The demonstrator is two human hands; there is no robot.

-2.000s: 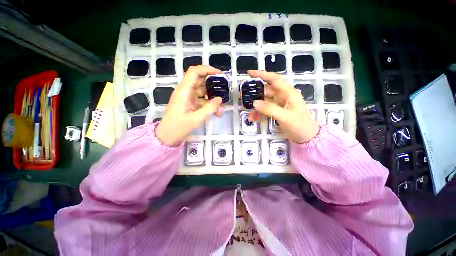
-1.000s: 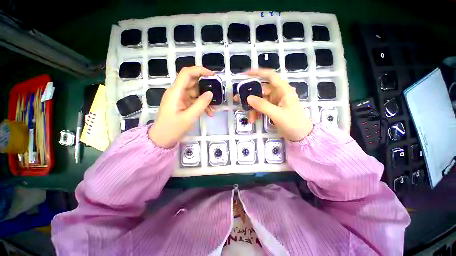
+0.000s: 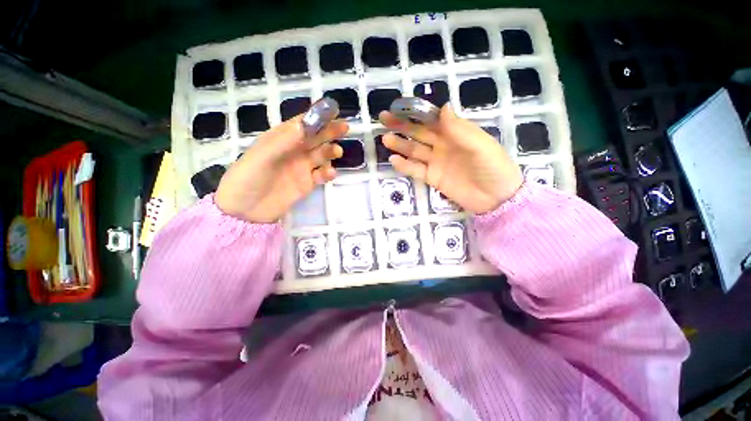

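My left hand (image 3: pixel 278 171) holds one watch head (image 3: pixel 319 117) at its fingertips, tilted so its silver-grey edge shows. My right hand (image 3: pixel 459 160) holds a second watch head (image 3: pixel 414 108), also tilted edge-on. Both are above the middle of the white foam tray (image 3: pixel 183 107). The palms are turned partly up. The tray's far rows hold watch heads with black glass up. Its near rows hold pale watch backs with dark round centres (image 3: pixel 403 247). Two pockets between my hands and the near row hold no watch. My forearms hide parts of the tray.
At left are a red basket (image 3: pixel 92 238) with sticks and pens, a yellowish tape roll (image 3: pixel 31 242), a small white part (image 3: pixel 118 239), a pen (image 3: pixel 137 238) and a yellow notepad (image 3: pixel 158 205). At right, a clipboard (image 3: pixel 715 173) lies on a black tray (image 3: pixel 626 156).
Both hands have moved apart and turned outward, tilting the watch heads from glass showing to edge-on. The watch heads are higher in the view. The thumbs no longer lie across the glass.
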